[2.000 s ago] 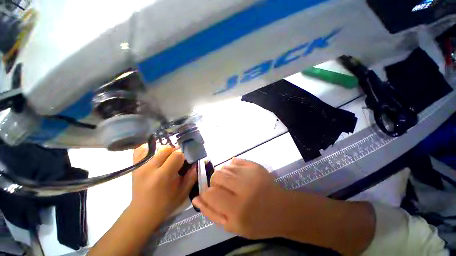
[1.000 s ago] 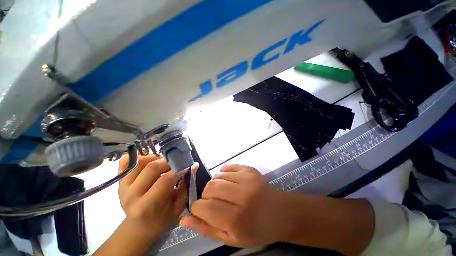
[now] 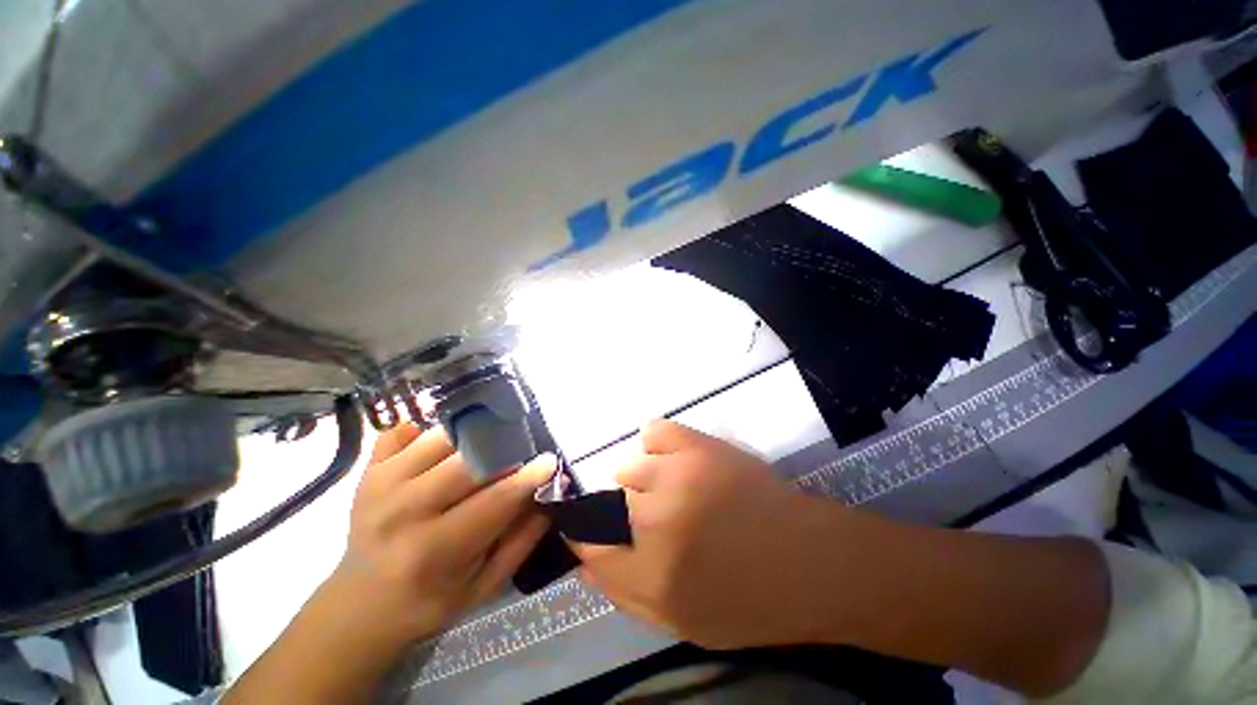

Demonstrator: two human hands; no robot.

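Observation:
A small black cut piece (image 3: pixel 593 517) lies folded below the needle area of the white Jack sewing machine (image 3: pixel 455 179). My left hand (image 3: pixel 434 517) is at its left, fingertips pinching its edge beside the grey guard (image 3: pixel 489 430). My right hand (image 3: pixel 710 537) grips the piece's right end between thumb and fingers. A pale edge shows at the fold near my left fingertips. The needle and presser foot are hidden behind the guard and my fingers.
Fanned black pieces (image 3: pixel 841 310) lie right of the needle. Black scissors (image 3: pixel 1089 296), a green strip (image 3: pixel 924 193) and black fabric (image 3: pixel 1172 200) are farther right. Stacked black pieces (image 3: pixel 179 620) lie left. A ruler tape (image 3: pixel 937 438) follows the front edge. A ribbed grey knob (image 3: pixel 138 461) is near the view's left.
My right hand has moved slightly right and up, turning the black piece's end sideways. My left hand stays by the guard. The view has shifted closer to the machine head.

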